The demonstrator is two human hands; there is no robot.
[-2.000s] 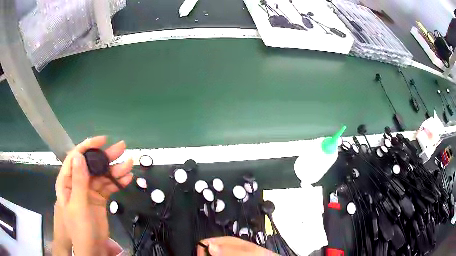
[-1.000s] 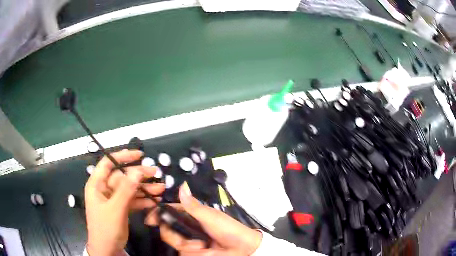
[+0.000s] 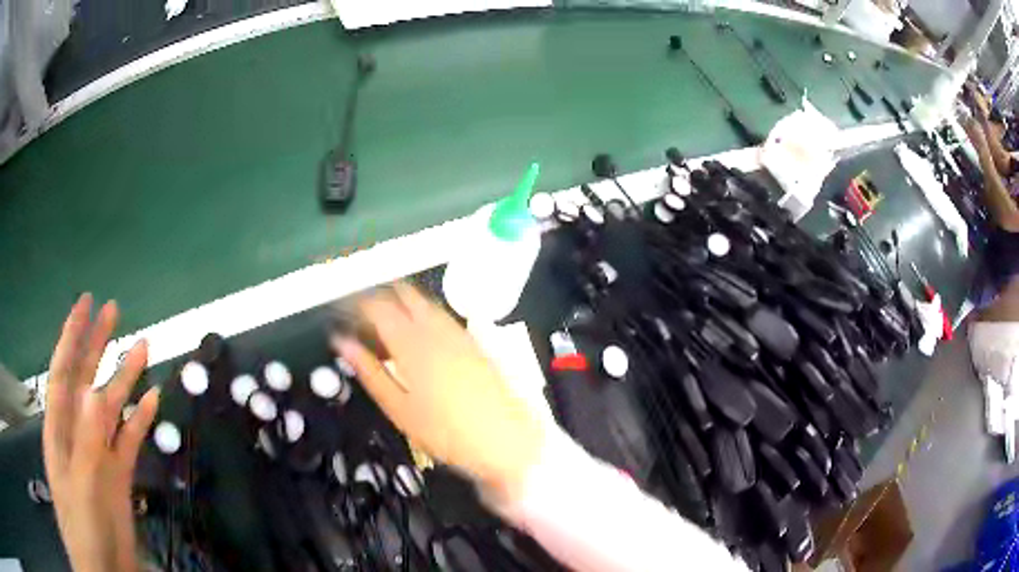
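Observation:
A black stemmed unit (image 3: 339, 179) lies alone on the green belt, oval body nearer me and small head farther off. My left hand (image 3: 95, 436) is raised at the lower left, fingers apart, holding nothing. My right hand (image 3: 436, 380) is blurred, palm down over the bench just beyond a group of units, empty as far as I can see. Several units with white-disc heads (image 3: 262, 404) lie between and below my hands. Their stems and bodies are partly hidden by my right arm.
A white squeeze bottle (image 3: 488, 275) with a green nozzle stands beside the white paper (image 3: 516, 355). A red-and-black handled tool (image 3: 570, 362) lies right of it. A dense black pile of units (image 3: 737, 346) covers the right. More units lie on the belt (image 3: 711, 84). A person's arm (image 3: 992, 162) shows far right.
The unit held in both hands has left them and lies on the belt. Both hands have separated, the left moving leftward. The view has shifted right.

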